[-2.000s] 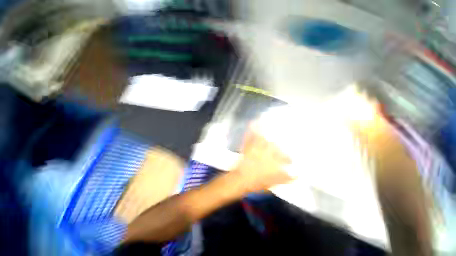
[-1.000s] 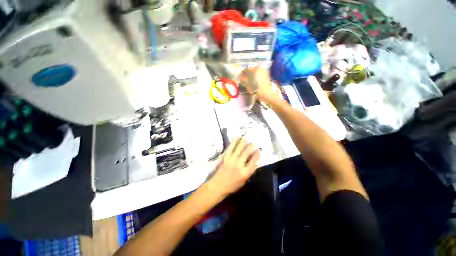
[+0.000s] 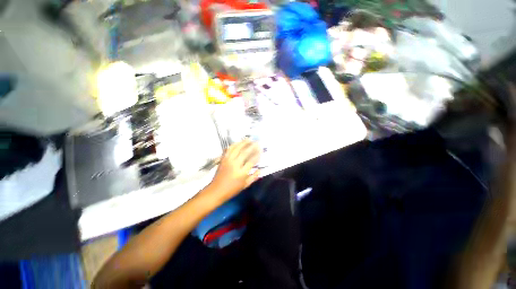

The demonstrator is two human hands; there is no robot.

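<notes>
My left hand (image 3: 236, 165) rests on the white tabletop (image 3: 305, 132) near its front edge, right of the machine bed. Its fingers point away from me; whether anything small is under them is too blurred to tell. At the far right a blurred forearm shows at the picture's edge; my right hand itself cannot be made out. The sewing machine bed (image 3: 102, 166) shows its dark mechanism (image 3: 144, 132). Yellow and red scissors (image 3: 222, 90) lie behind my left hand. Small blurred pieces lie near the fingertips.
A control panel (image 3: 246, 34) stands at the back beside a knotted blue bag (image 3: 304, 42). A dark phone-like slab (image 3: 318, 86) lies on the table. A clear bag (image 3: 407, 96) is at the right. Dark cloth (image 3: 385, 209) fills the space below the table edge.
The view has swung right and blurred. My right arm has left the area by the control panel and is now at the far right edge. My left hand stays on the tabletop.
</notes>
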